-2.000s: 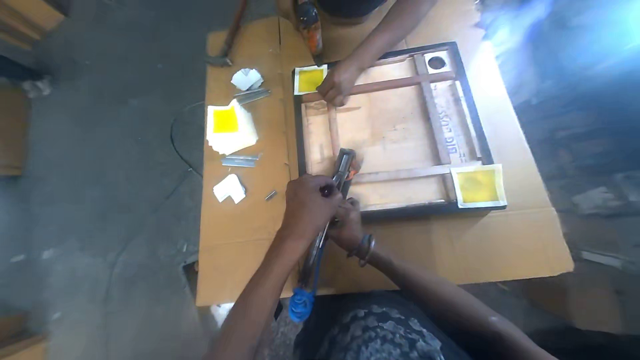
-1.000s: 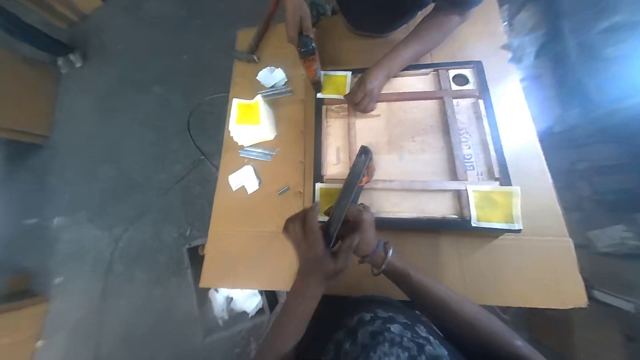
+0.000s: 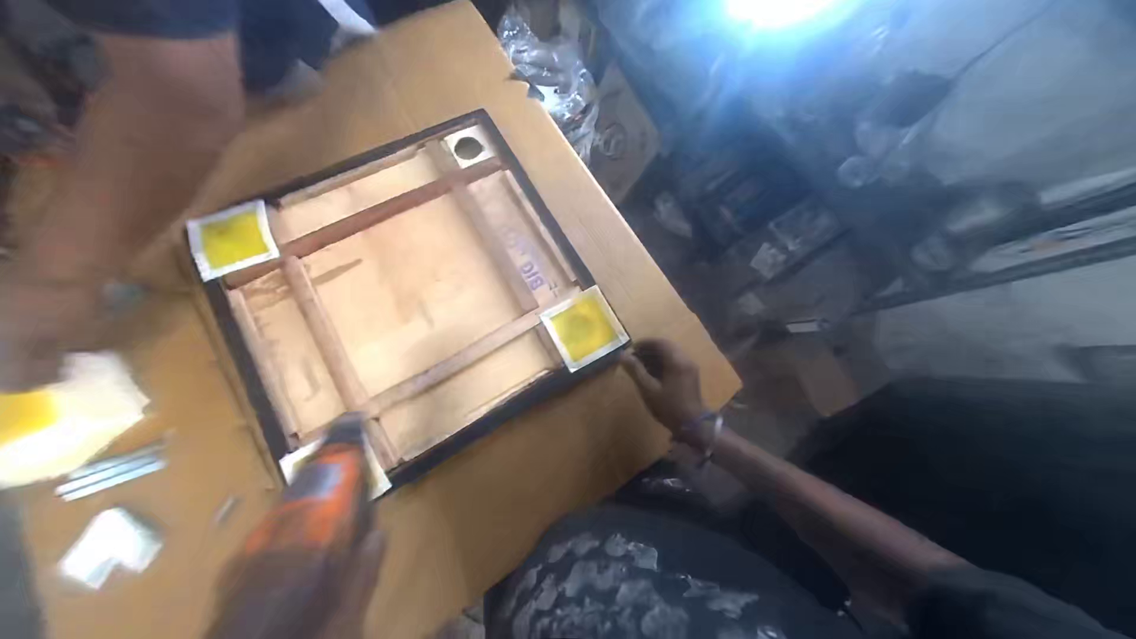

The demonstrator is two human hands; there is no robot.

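Note:
A square wooden frame point(image 3: 461, 357) with dark edges and inner crossbars lies on cardboard. Yellow-and-white square patches point(image 3: 581, 328) sit on its corners; another corner has a white patch with a dark round spot point(image 3: 468, 147). My left hand point(image 3: 306, 568), blurred, is closed around an orange-and-black staple gun point(image 3: 306, 501). The gun's nose is over the lower-left corner patch point(image 3: 376, 470), partly hiding it. My right hand point(image 3: 666, 383), with bracelets at the wrist, grips the frame's lower-right corner beside a yellow patch.
A co-worker's arm point(image 3: 115, 177) reaches in from the upper left, blurred. On the cardboard point(image 3: 497, 524) at left lie stacked patches point(image 3: 89, 417), metal staple strips point(image 3: 111, 472) and white pieces point(image 3: 111, 546). Clear plastic wrap point(image 3: 555, 75) lies past the far edge.
My hands, earlier together at the staple gun, are apart: the right is at the frame's lower-right corner, the left keeps the gun. The co-worker's hand has left the frame. The view has turned.

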